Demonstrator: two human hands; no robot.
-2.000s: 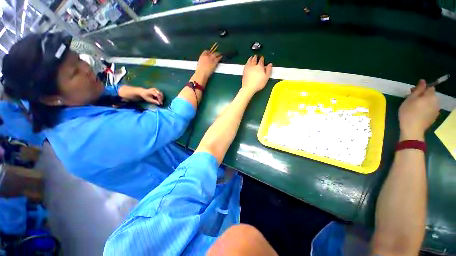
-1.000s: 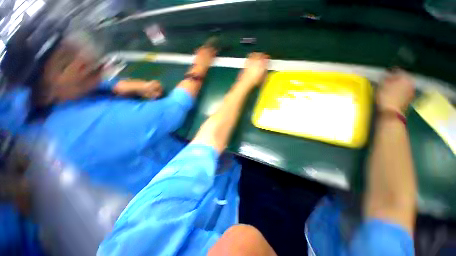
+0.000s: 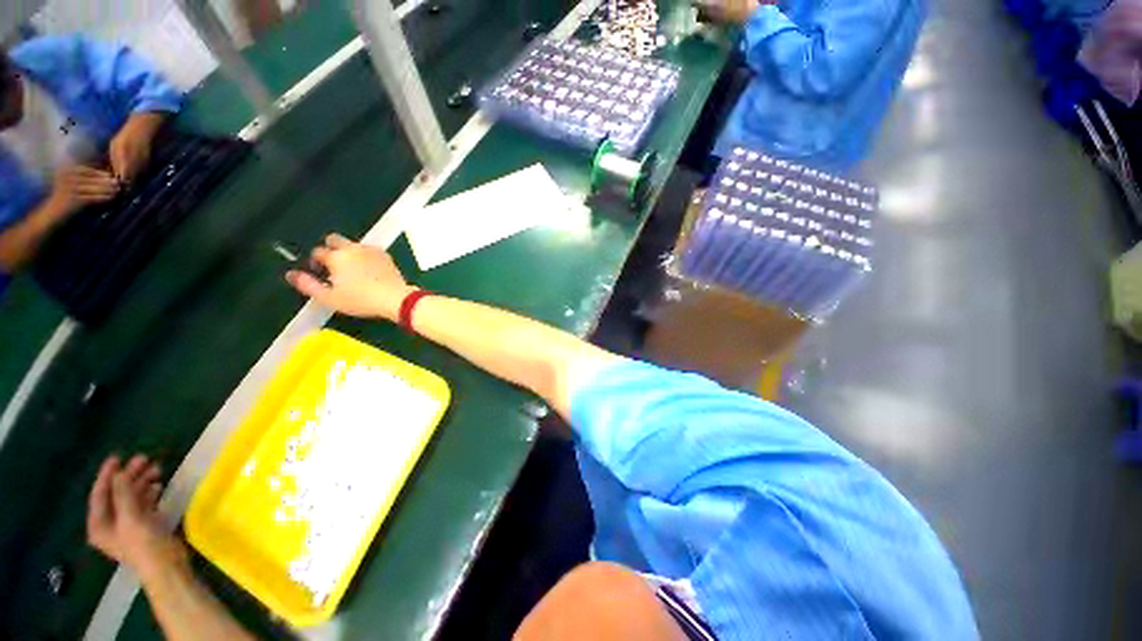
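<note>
The yellow tray [image 3: 226, 482] lies tilted across my view on the green bench, holding a heap of tiny white pads [image 3: 344, 463]. My right hand [image 3: 351, 278], with a dark red wrist band, reaches past the tray's far corner over the white edge strip. The pale tip of the tweezers [image 3: 288, 252] shows at its fingers, beside a small dark thing, perhaps a watch housing [image 3: 308, 266]; whether that is held is unclear. My left hand [image 3: 125, 511] is over the conveyor side of the strip, fingers apart and loosely curled, with nothing visible in it.
A white sheet [image 3: 486, 215], a wire spool [image 3: 621, 175] and blister trays [image 3: 582, 90] lie along the bench; more blister trays [image 3: 783, 225] are stacked on a box. A metal post [image 3: 401, 88] stands by the strip. Across the line, a worker's hands are at a black tray [image 3: 138, 225].
The view has swung right: the neighbour at the left is gone, and the sheet, spool and blister trays show. My left hand has moved from beyond the tray's left end to over the conveyor.
</note>
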